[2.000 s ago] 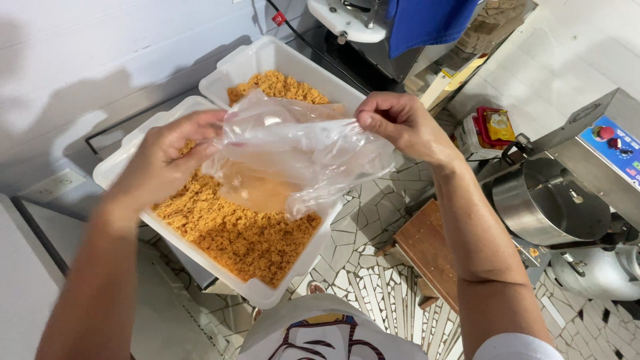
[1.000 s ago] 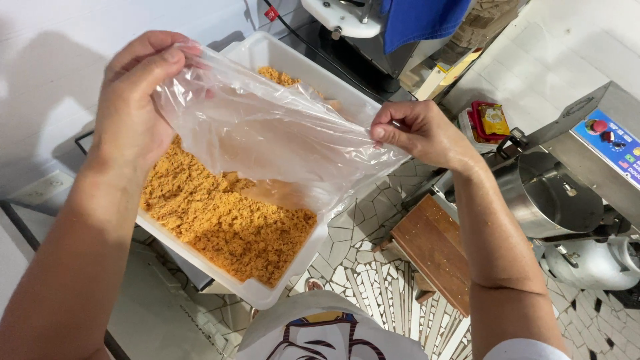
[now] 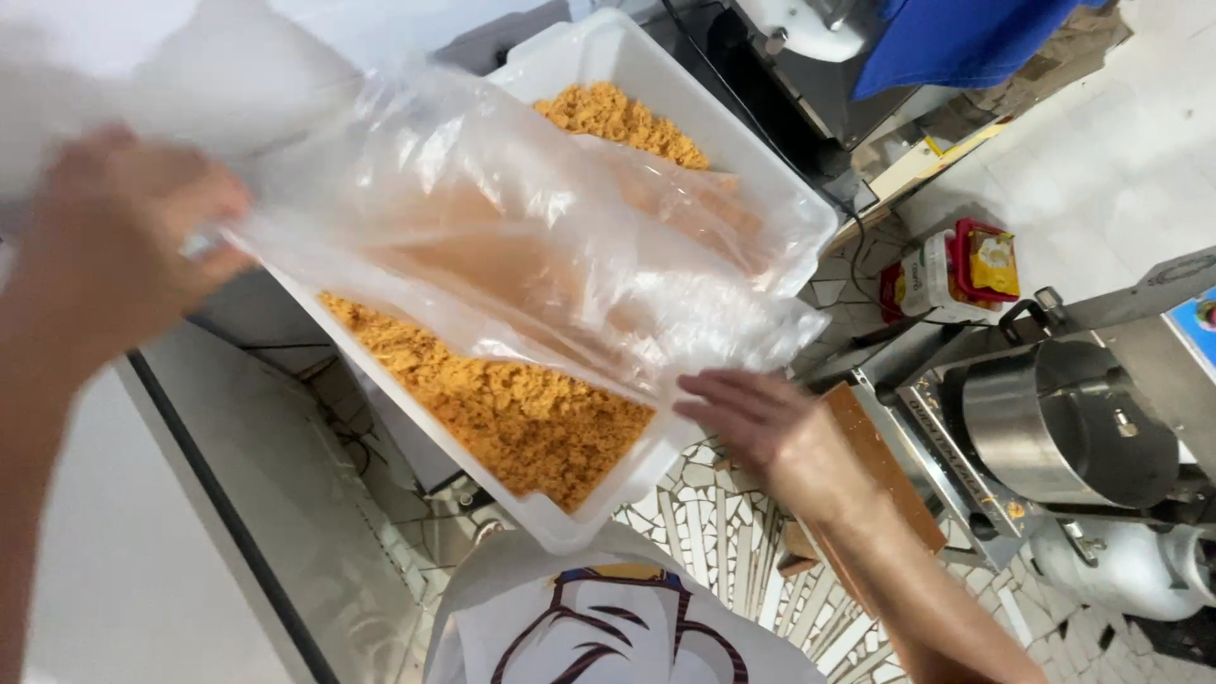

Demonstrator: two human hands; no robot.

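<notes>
A clear plastic sheet or bag lies slanted across a white plastic tub and billows upward on the left. Under and beside it, orange-brown crumbly food fills the near part of this tub. A second white tub behind holds more of the crumbs, partly covered by the plastic. My left hand, blurred, pinches the sheet's left corner between thumb and fingers. At the sheet's lower right edge is my right hand, its fingers extended; whether they touch the plastic is unclear.
A steel pot sits in a metal machine at the right, above a white gas cylinder. Below the tubs' right side stands a brown wooden stool. A blue cloth hangs at the top; containers stand by the wall.
The plastic has spread lower and farther over both tubs. My left hand has moved left and down, still on its corner. My right hand has lowered, and its pinch on the edge has loosened.
</notes>
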